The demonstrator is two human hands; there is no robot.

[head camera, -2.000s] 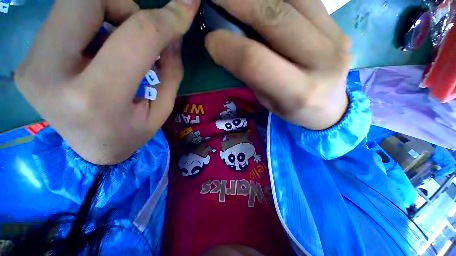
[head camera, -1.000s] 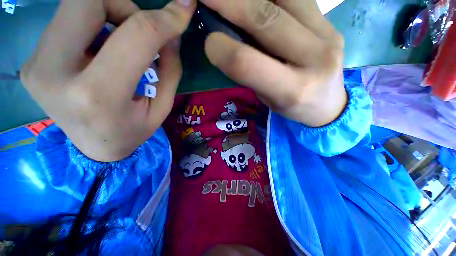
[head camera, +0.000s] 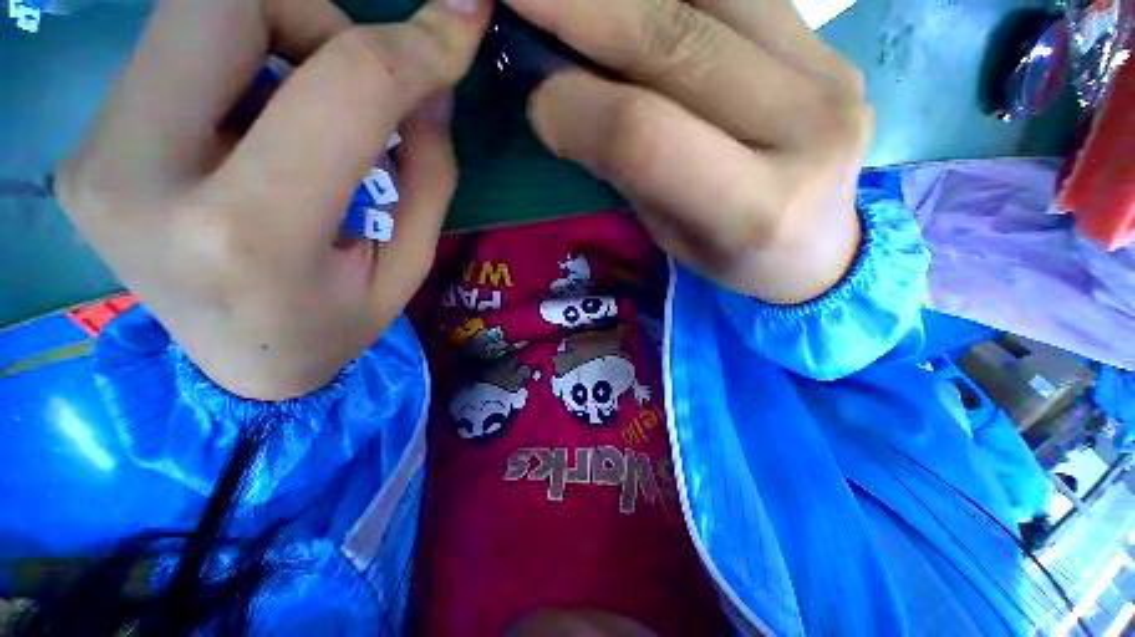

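My left hand (head camera: 268, 187) is at the upper left, fingers curled, with its thumb and fingertip together at the top edge. Films with blue-and-white tabs (head camera: 377, 205) stick out between its curled lower fingers. My right hand (head camera: 716, 137) is at the upper right, its fingers curled around a dark unit (head camera: 529, 47). Only a dark part of the unit shows, between the two hands, and the top edge and fingers hide the rest. The fingertips of both hands are close together there.
A round black glossy disc (head camera: 1036, 72) lies at the upper right beside crinkled clear plastic (head camera: 1102, 44). A red tray edge (head camera: 1105, 168) is at the right. White material (head camera: 822, 10) shows at the top. A blue-and-white tab (head camera: 23, 14) lies at the far upper left.
My right hand's thumb has shifted slightly, and less of the dark unit shows beside it. My left hand has stayed nearly in place with the tabs in it.
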